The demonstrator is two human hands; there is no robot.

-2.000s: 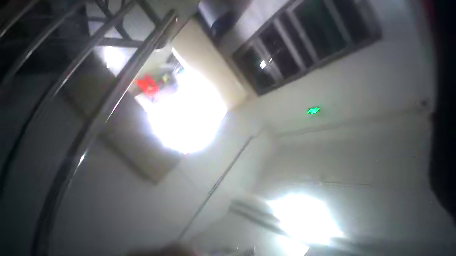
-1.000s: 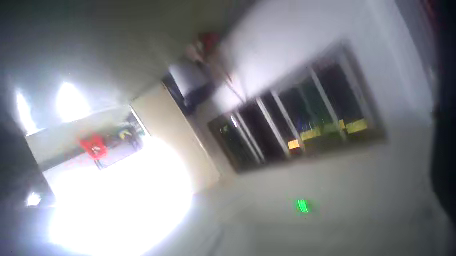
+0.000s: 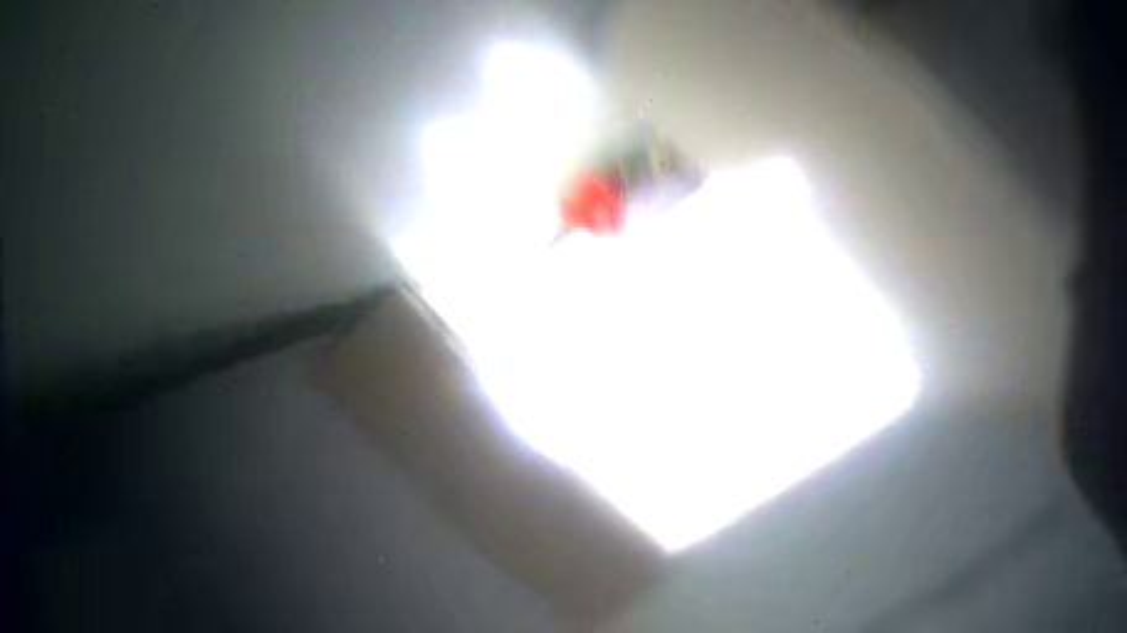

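Note:
Neither of my hands is in view. The picture is tilted and badly blurred. A large glaring white opening or lit area point(image 3: 692, 359) fills the middle. A small blurred red thing point(image 3: 595, 202) shows at its upper part, with a dark greenish patch point(image 3: 655, 161) just right of it. What these two are cannot be told.
A brownish band point(image 3: 494, 495) runs along the lower left side of the glare. A dark blurred line point(image 3: 223, 352) crosses the grey surface at the left. A pale beige surface point(image 3: 890, 210) lies at the upper right. A dark edge point(image 3: 1102, 284) covers the far right.
The view has swung. The barred window and green sign have left the picture. The bright area and the red thing have shifted right, to the middle.

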